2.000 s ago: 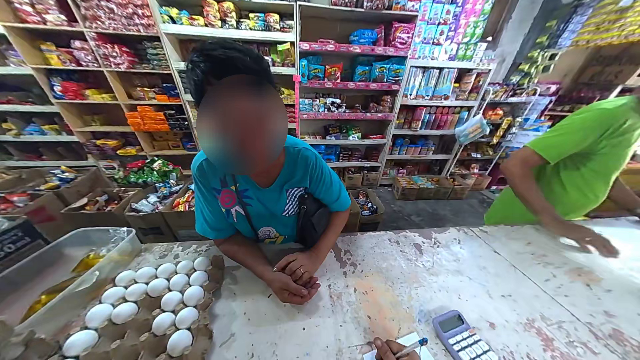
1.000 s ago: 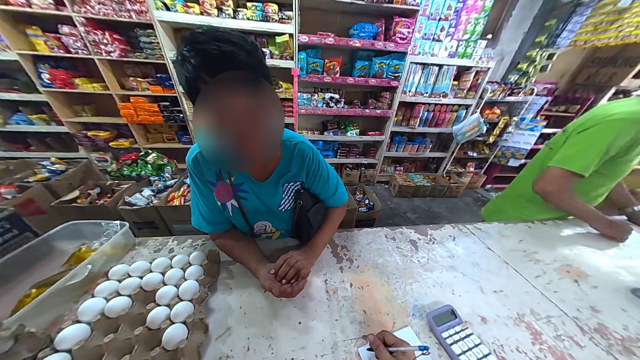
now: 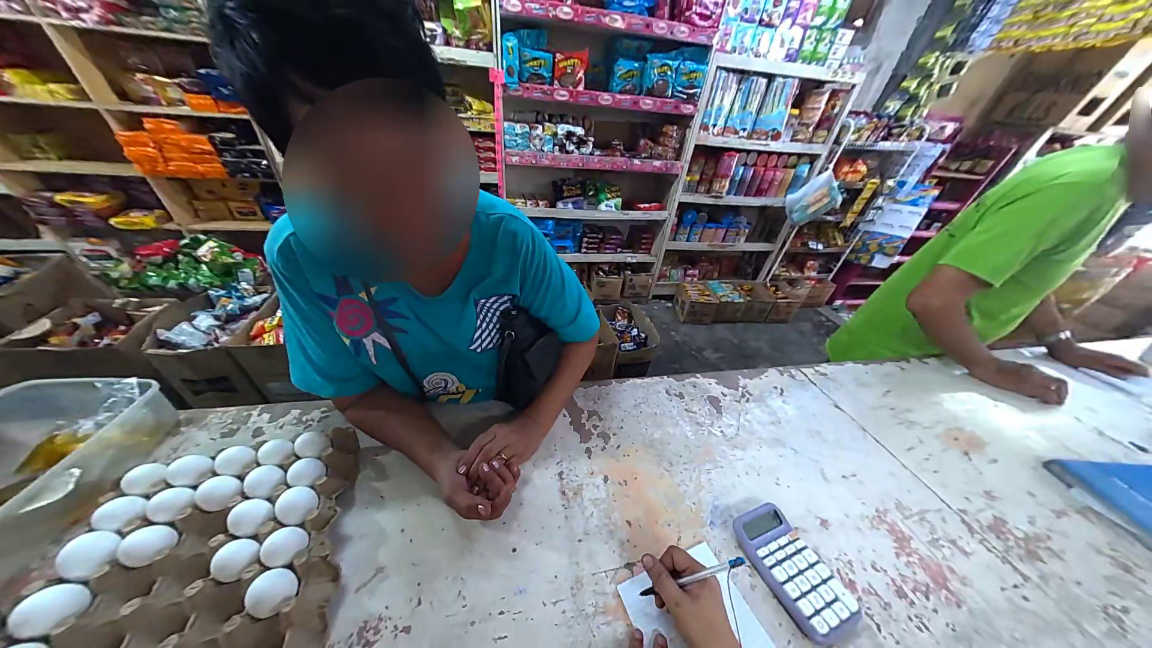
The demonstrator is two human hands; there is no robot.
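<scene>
My right hand (image 3: pixel 688 594) grips a ballpoint pen (image 3: pixel 693 576) with a blue cap end, its tip over a small white sheet of paper (image 3: pixel 643 612) on the worn painted counter. Of my left hand (image 3: pixel 648 640) only fingertips show at the bottom edge, at the paper; what they do is unclear. Just right of the paper lies a purple calculator (image 3: pixel 796 571) with white keys. Across the counter a person in a turquoise shirt (image 3: pixel 405 333) leans in, hands clasped on the counter top (image 3: pixel 540 558).
A cardboard egg tray (image 3: pixel 333 540) with several white eggs and a clear plastic tub (image 3: pixel 153 414) stand at left. A person in a green shirt (image 3: pixel 1017 243) leans on the counter at right, near a blue flat object (image 3: pixel 1107 490). Behind are stocked shelves (image 3: pixel 594 166) and cardboard boxes (image 3: pixel 198 369).
More of my right hand and the paper shows. The person in green has shifted the arms along the counter. The blue flat object has come into view at right.
</scene>
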